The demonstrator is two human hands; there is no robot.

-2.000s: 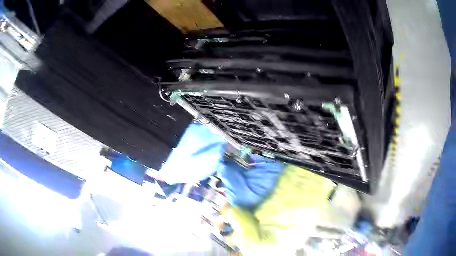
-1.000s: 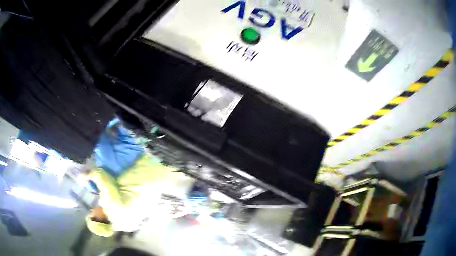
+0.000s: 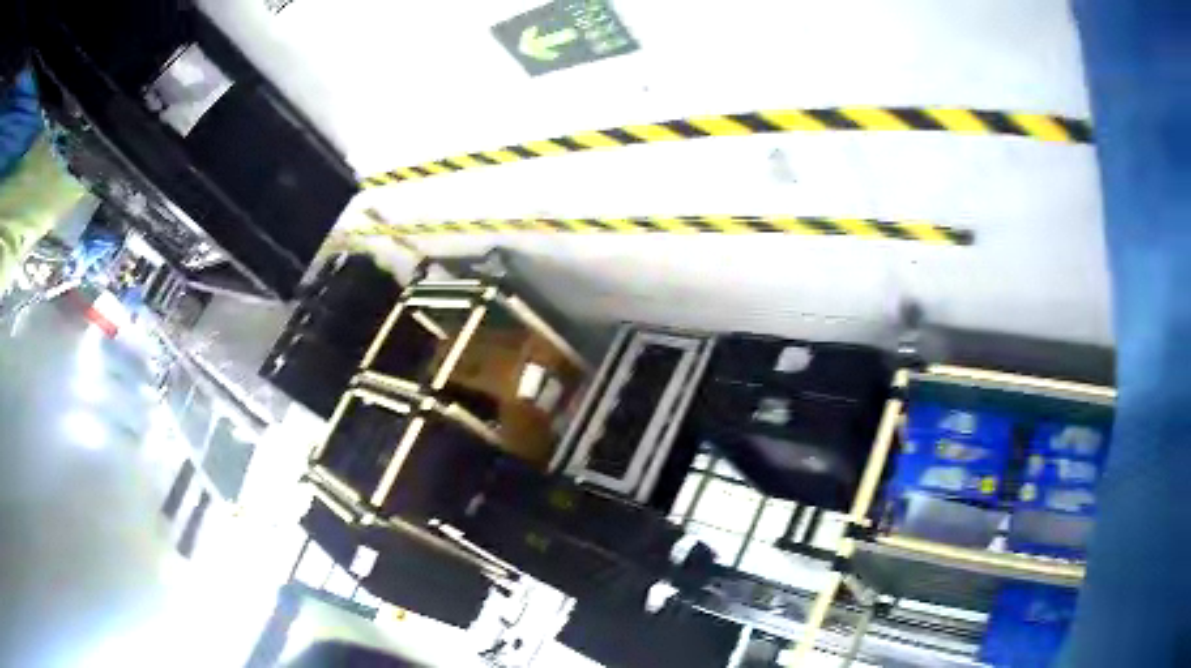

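Neither of my hands is in the picture. A black tote point(image 3: 220, 150) with a white label lies at the upper left, cut off by the frame edge. Black containers point(image 3: 799, 405) with white labels are stacked right of centre. A cream-tube rack point(image 3: 425, 401) stands left of centre, with a brown carton point(image 3: 516, 386) on it. A framed black panel point(image 3: 637, 415) leans between the rack and the stack. The view is tilted or upside down and partly blurred.
Blue bins point(image 3: 960, 457) sit on a cream-tube rack at the right. Yellow-black tape point(image 3: 731, 127) crosses the pale floor, near a green arrow sign point(image 3: 562, 35). A person in yellow and blue point(image 3: 37, 196) shows at the left edge. A blue sleeve or smock point(image 3: 1147, 326) covers the right edge.
The view has swung so that the black tote and person shift to the left edge. The AGV lettering has left the picture. The racks, stacked containers and blue bins now show.
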